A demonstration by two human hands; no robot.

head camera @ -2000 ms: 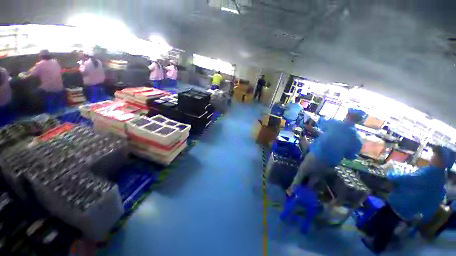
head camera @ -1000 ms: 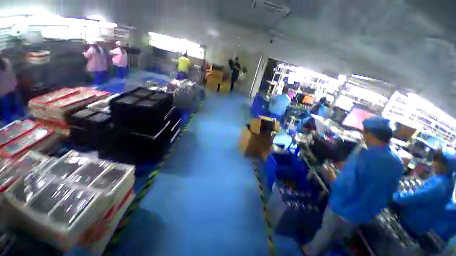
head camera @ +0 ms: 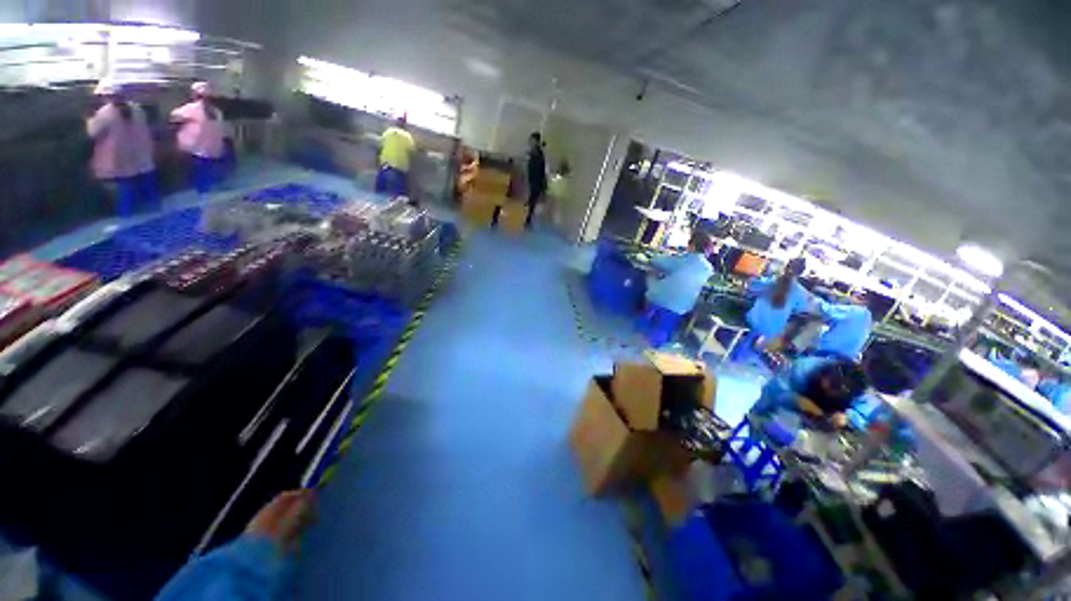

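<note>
My left hand point(head camera: 282, 518), in a light blue sleeve, shows at the lower left, small and blurred, in front of the dark stack. Its fingers look curled, but I cannot tell if it holds anything. My right hand is not in view. The black trays point(head camera: 112, 405) nearest me are stacked at the left, with grey rectangular pockets on top. Brown cartons point(head camera: 613, 430) stand open on the floor to the right of the aisle.
Blue floor aisle point(head camera: 470, 352) runs ahead, with striped tape point(head camera: 388, 376) along the left. A blue bin point(head camera: 752, 552) and a blue stool point(head camera: 753, 456) are at the right by benches with seated people in blue. A person in yellow point(head camera: 396, 147) stands far ahead.
The view has moved forward along the aisle. The white trays have left the view, and the black trays and cartons are nearer. My left hand has come into view at the lower left.
</note>
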